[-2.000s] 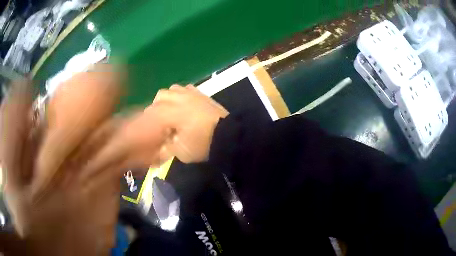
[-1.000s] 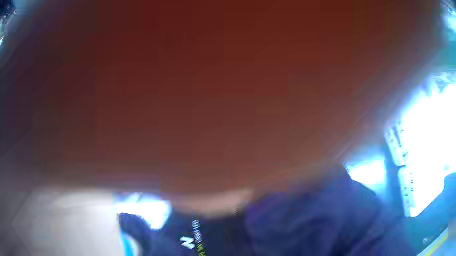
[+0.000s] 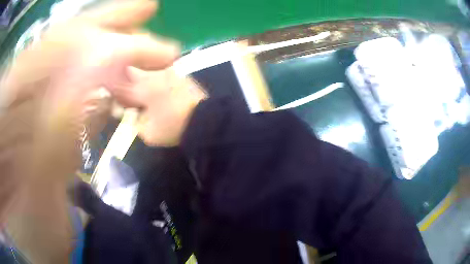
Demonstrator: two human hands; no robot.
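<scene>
My left hand [image 3: 51,103] is large and badly blurred at the left, close to the camera, with some fingers spread. My right hand [image 3: 162,103], in a dark sleeve, is beside it with fingers bent and seems to touch or overlap it. A small pale spot shows between the hands; I cannot tell what it is. Whether either hand holds anything is hidden by blur and overlap. The glossy black printed board [image 3: 219,82] with a white edge lies under my right arm.
White socket covers [image 3: 407,103] are stacked at the right, overexposed. A green conveyor belt [image 3: 268,13] runs along the top behind a worn edge. Cream tape strips [image 3: 314,97] lie on the dark green bench. Blurred white items [image 3: 67,10] are at the top left.
One second ago a dark reddish-brown blur covered most of the view; it is gone. Both hands and the bench show again. Compared with two seconds ago, my right hand sits further left.
</scene>
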